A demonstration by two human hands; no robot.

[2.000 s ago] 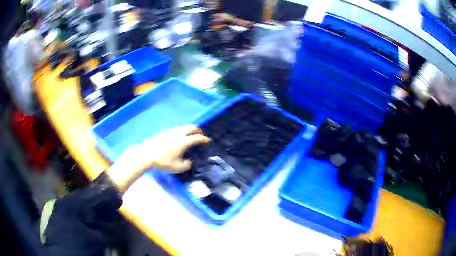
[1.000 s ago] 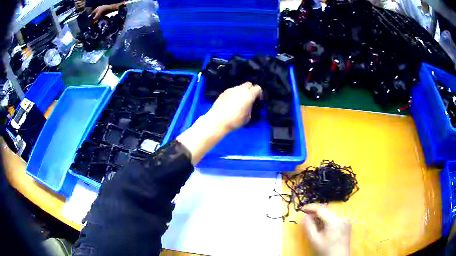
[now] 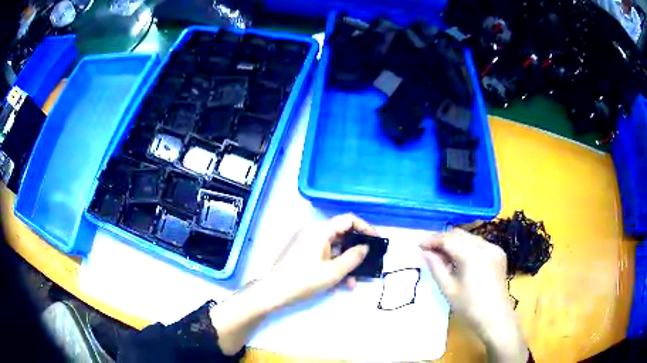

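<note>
My left hand (image 3: 319, 259) holds a small square black housing (image 3: 373, 257) in its fingertips above the white sheet (image 3: 340, 319). A thin black square sealing ring (image 3: 399, 288) shows as an open loop against the sheet, just below the housing and between my hands. My right hand (image 3: 472, 273) is right of the housing, fingers curled and fingertips close together. I cannot tell whether they hold anything. A tangled pile of sealing rings (image 3: 528, 244) lies on the yellow tabletop, partly behind my right hand.
A blue bin (image 3: 397, 205) with loose black housings at its far end stands beyond my hands. Left of it is a filled blue tray (image 3: 238, 252) of housings, several with pale faces. A lighter blue tray (image 3: 78, 149) stands farther left. Blue bins (image 3: 635, 177) stand at the right edge.
My left hand has come back from the loose-housings bin and now holds a housing over the sheet. My right hand has moved up beside it. A single ring now shows apart from the pile.
</note>
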